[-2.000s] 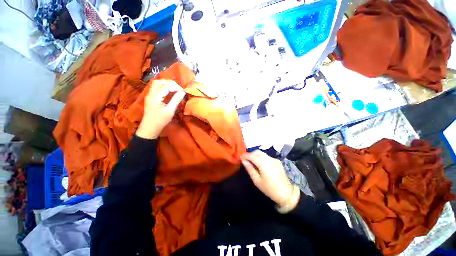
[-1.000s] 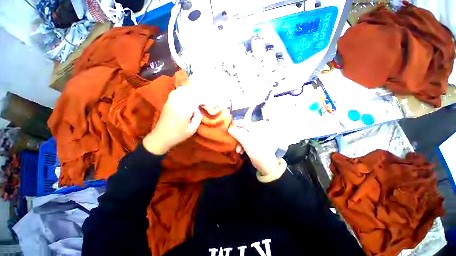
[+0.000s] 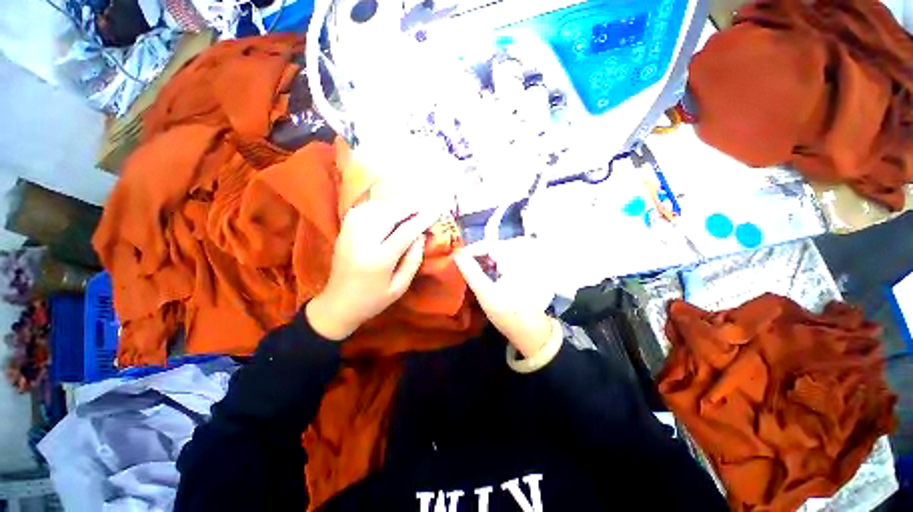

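Rust-orange cloth [image 3: 420, 305] lies under both hands at the front of the white overlock machine [image 3: 400, 90], and hangs down over the lap. My left hand [image 3: 375, 265] rests on the cloth, fingers bent, close below the needle area. My right hand [image 3: 506, 290] holds the cloth's right edge near the machine's front. The glare of the lamp washes out the fingertips and the presser foot, so the exact grip and the needle area are hard to see.
An orange pile [image 3: 170, 230] lies at left, another [image 3: 801, 90] on the table at upper right, and a crumpled one [image 3: 781, 390] at lower right. Blue discs [image 3: 734, 230] and small snips [image 3: 662, 200] are right of the machine. Pale lilac cloth [image 3: 140, 425] lies at lower left.
Both hands have come together and moved up to the machine's front with the cloth. Before, my right hand held the cloth's edge out, lower and away from my left hand.
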